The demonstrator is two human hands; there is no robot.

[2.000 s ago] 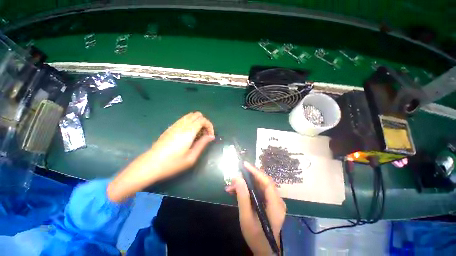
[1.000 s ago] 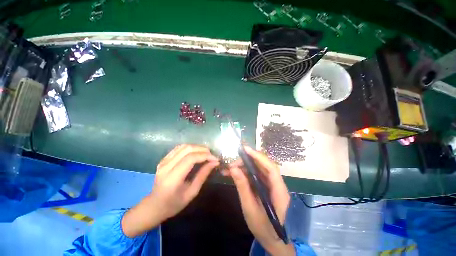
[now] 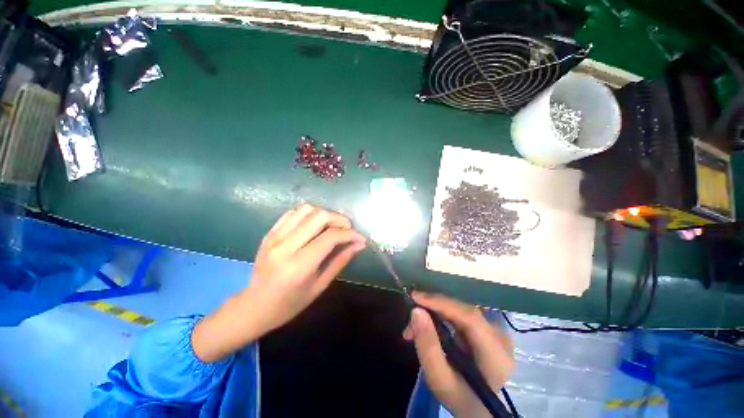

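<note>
A small circuit board lies on the green mat, mostly washed out by white glare. My right hand holds a black soldering iron, its thin metal tip pointing up-left to the board's lower left edge. My left hand is at the board's lower left, thumb and forefinger pinched together near the iron's tip; whether something tiny is between them cannot be told. A loose pile of dark-red components lies above my left hand, with a few more pieces beside it.
A pale sheet bears a grey-brown pile of small parts. Behind stand a round-guarded fan and a white cup of silvery parts. The soldering station is at right, with cables at the front edge. Foil bags lie left.
My left hand has left the red pile and come to the board's lower edge. The iron has drawn back down-right, its tip now at the lower left edge. The camera view has shifted.
</note>
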